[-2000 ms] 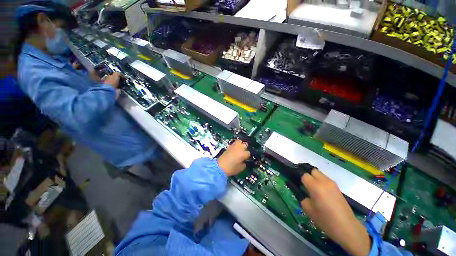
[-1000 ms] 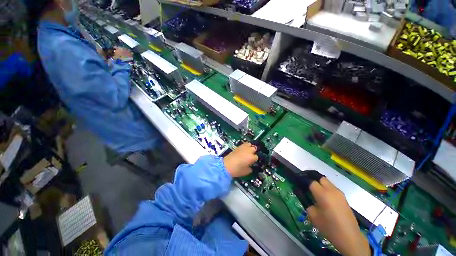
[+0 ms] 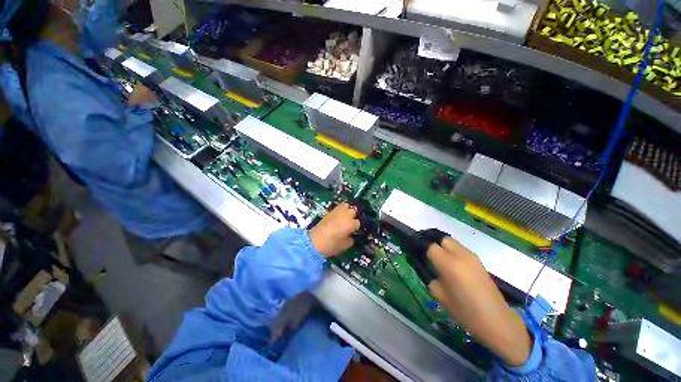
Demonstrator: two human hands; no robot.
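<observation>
A green circuit board (image 3: 418, 179) crowded with small parts lies in front of me, with a long silver-white heatsink (image 3: 478, 250) along its middle and a finned heatsink (image 3: 519, 198) with a yellow strip at its far side. My left hand (image 3: 337, 227) is over the board's left end, its fingertips in black coverings, down among the small parts. My right hand (image 3: 463, 277) is over the board's near half, beside the long heatsink, its black-covered fingers pointing left. Whether either hand holds a part is hidden by the dark coverings and blur.
More boards lie along the metal rail (image 3: 358, 306). Shelves behind hold a red pile (image 3: 474, 118), purple-blue parts (image 3: 560, 145), cream pieces (image 3: 334, 56) and yellow-black parts (image 3: 597, 37). A blue cord (image 3: 618, 134) hangs at right. A person in blue (image 3: 112, 142) stands at left.
The camera view has shifted, so the boards and shelves sit further left and a little higher than a second ago. Both hands stay at about the same places over the board.
</observation>
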